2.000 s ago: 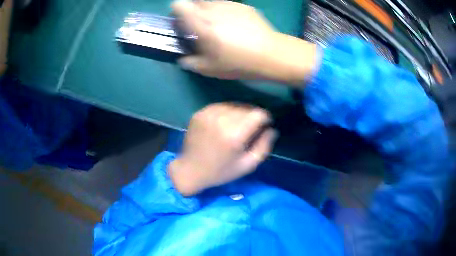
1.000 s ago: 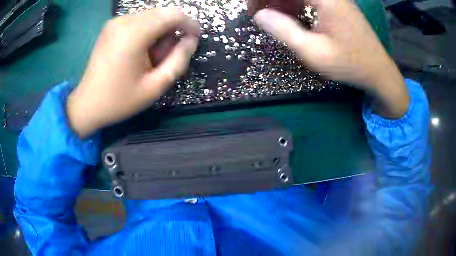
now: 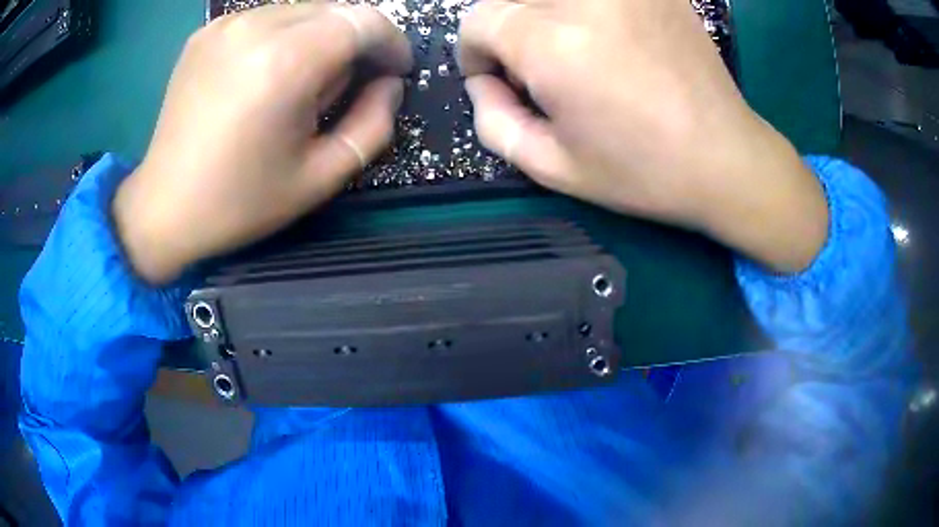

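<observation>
A stack of black plates [image 3: 402, 309] lies at the table's near edge. Its top plate shows a row of small middle holes and silver-rimmed bushings [image 3: 203, 314] at both ends. Behind it, the black parts tray [image 3: 443, 194] holds many small shiny metal fasteners [image 3: 427, 165]. My left hand [image 3: 278, 124] and my right hand [image 3: 607, 103] are over the tray, fingers bent and fingertips facing each other. Whether either pinches a fastener cannot be made out. A pale band shows on my left thumb.
The green table mat [image 3: 669, 299] runs around the tray. More black plates [image 3: 41, 41] are piled at the far left corner. Dark objects [image 3: 885, 31] lie beyond the table at the far right. My blue sleeves rest at both sides.
Two seconds ago my right hand was at a plate block on the mat, with a different view. Since one second ago, my right hand has moved left and nearer, towards my left hand.
</observation>
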